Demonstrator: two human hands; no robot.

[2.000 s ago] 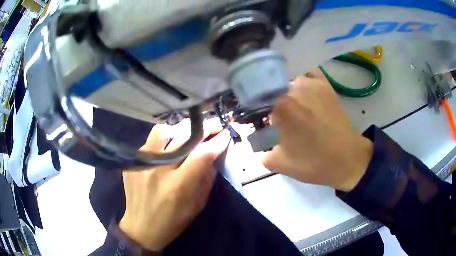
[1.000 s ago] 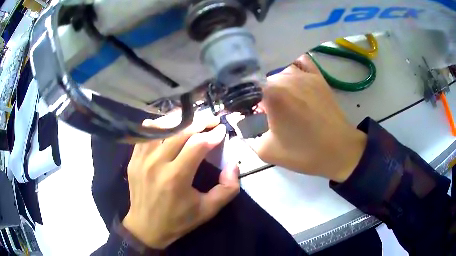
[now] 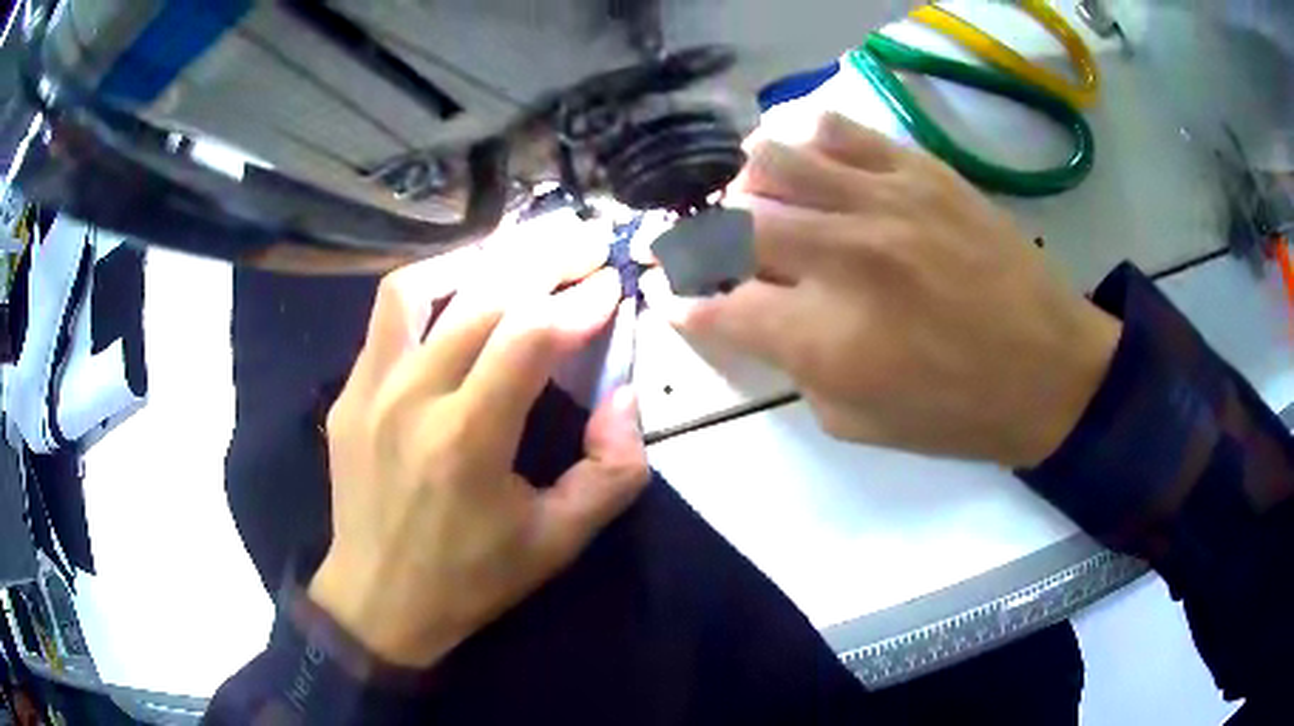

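My left hand (image 3: pixel 454 411) lies on a dark garment panel (image 3: pixel 667 596), with thumb and index finger on a pale folded edge (image 3: pixel 613 362) left of the needle area. The panel runs under the hand and off the bottom edge. My right hand (image 3: pixel 908 298) is at the right of the presser foot area, its fingers around a small grey block-like part (image 3: pixel 707 253); whether it grips that part or cloth behind it is unclear. A narrow dark strip (image 3: pixel 625 263) lies between the hands in bright lamp light. The needle is hidden by glare and machine parts.
The sewing machine head (image 3: pixel 284 128) hangs over the top left. Green and yellow scissor handles (image 3: pixel 1057 177) lie behind my right hand. A thin orange tool (image 3: pixel 1284 270) is at the right edge. Black and white cut pieces (image 3: pixel 100 369) lie at left. A measuring tape (image 3: pixel 979 617) follows the table's front edge.
The view has shifted, so the machine head sits higher and its lettering is out of frame. My left thumb has spread down from the index finger. My right fingers have become more visible beside the grey part.
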